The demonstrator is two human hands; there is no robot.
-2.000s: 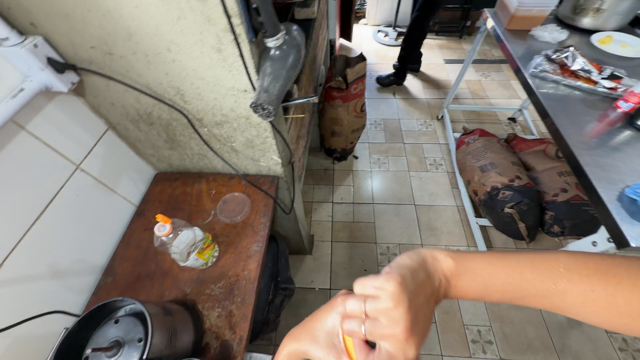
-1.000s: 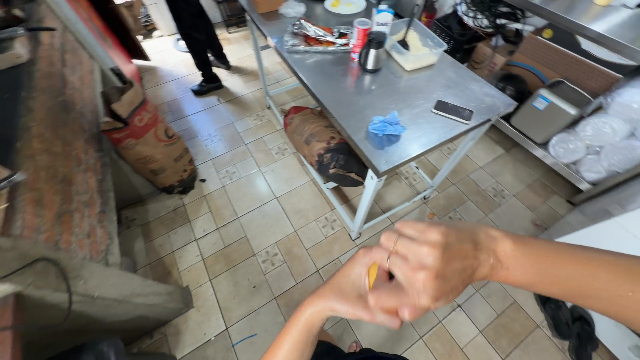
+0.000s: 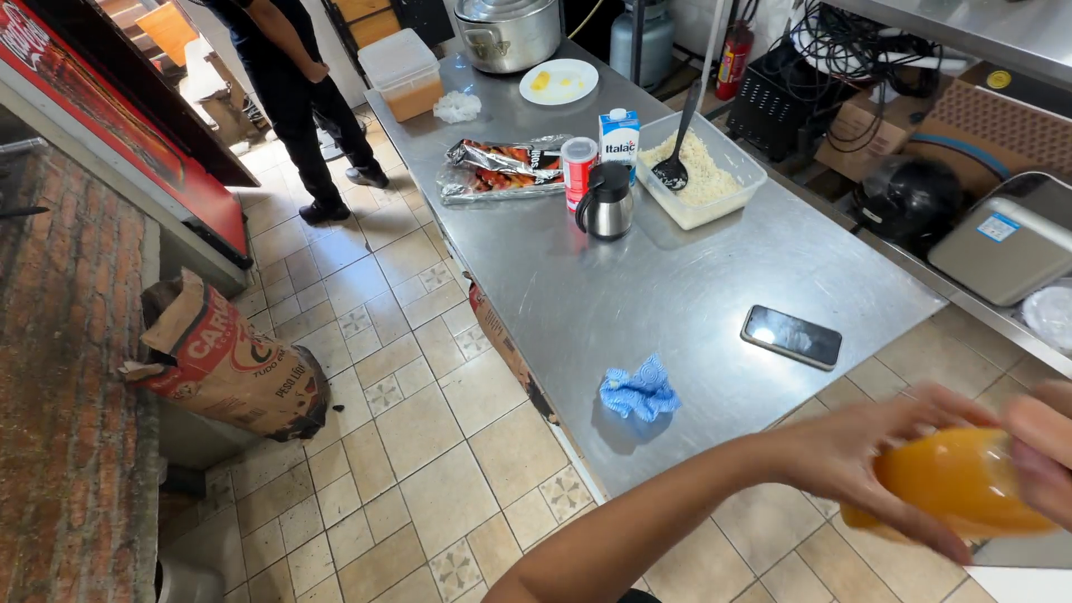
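Note:
An orange-coloured container (image 3: 955, 481), smooth and shiny, is between my two hands at the lower right; whether it is a bottle or a jar is unclear. My left hand (image 3: 879, 461) wraps around its left end. At the right edge, blurred and partly cut off, my right hand (image 3: 1043, 452) grips the other end. Nearest to them on the steel table (image 3: 536, 285) lies a smartphone (image 3: 791, 337). A crumpled blue cloth (image 3: 641, 389) rests by the table's near corner.
On the table stand a steel thermos jug (image 3: 607, 201), a carton (image 3: 618, 138), a red canister (image 3: 579, 172), a plastic tub of grated white food (image 3: 712, 172) with a black spoon, and a white plate (image 3: 559, 82). A charcoal sack (image 3: 234, 360) stands left. A person (image 3: 293, 100) stands beyond.
The view has swung right, toward the steel table. My hands, close together before, are now farther apart at the lower right, with much more of the orange container showing.

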